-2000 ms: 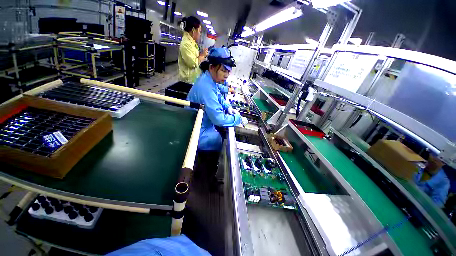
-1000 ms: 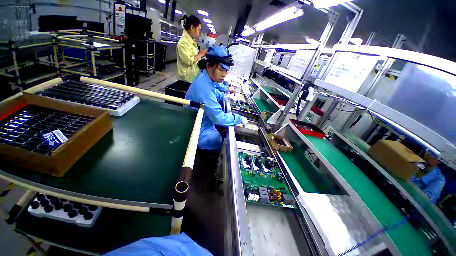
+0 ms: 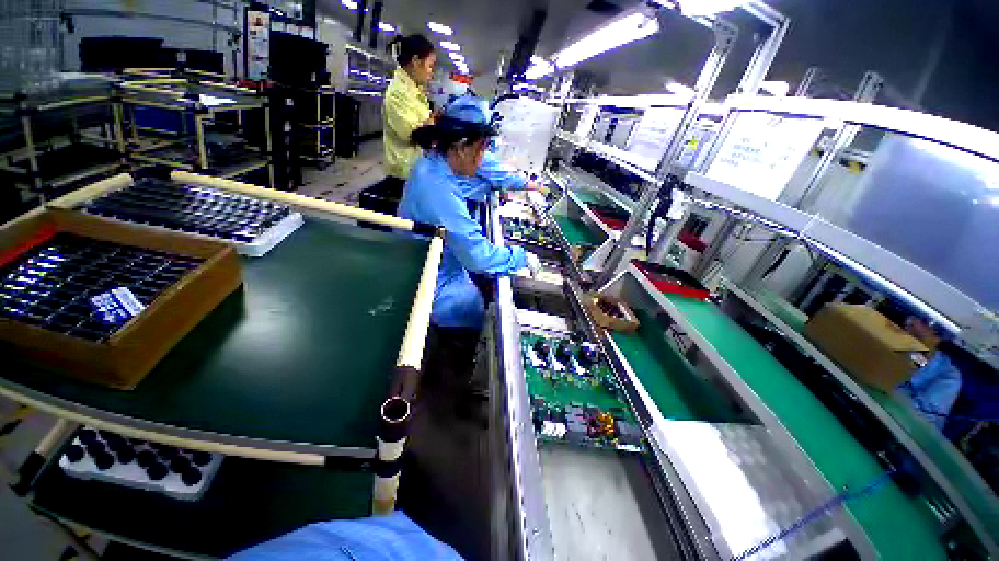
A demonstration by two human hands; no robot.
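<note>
A large green circuit board [image 3: 575,386] lies on the conveyor track in front of me. Black cylinders stand along its far part, and an orange-copper coil [image 3: 603,424] sits near its close end beside grey and pale block parts. Neither of my hands is in the picture. Only a blue sleeve [image 3: 348,541] of mine shows at the bottom edge, and the hand beyond it is out of view.
A green-topped cart [image 3: 318,329] at left holds a brown carton [image 3: 181,312] of dark parts and a tray [image 3: 263,237]; a white tray [image 3: 137,469] of black cylinders sits below. A person in blue [image 3: 444,219] works at the track. A small open box [image 3: 613,313] sits beside the rail.
The person in blue has leaned forward, head turned down to the track, with one arm reaching farther across it. The blue sleeve behind the carton at right has shifted. The board looks unmoved.
</note>
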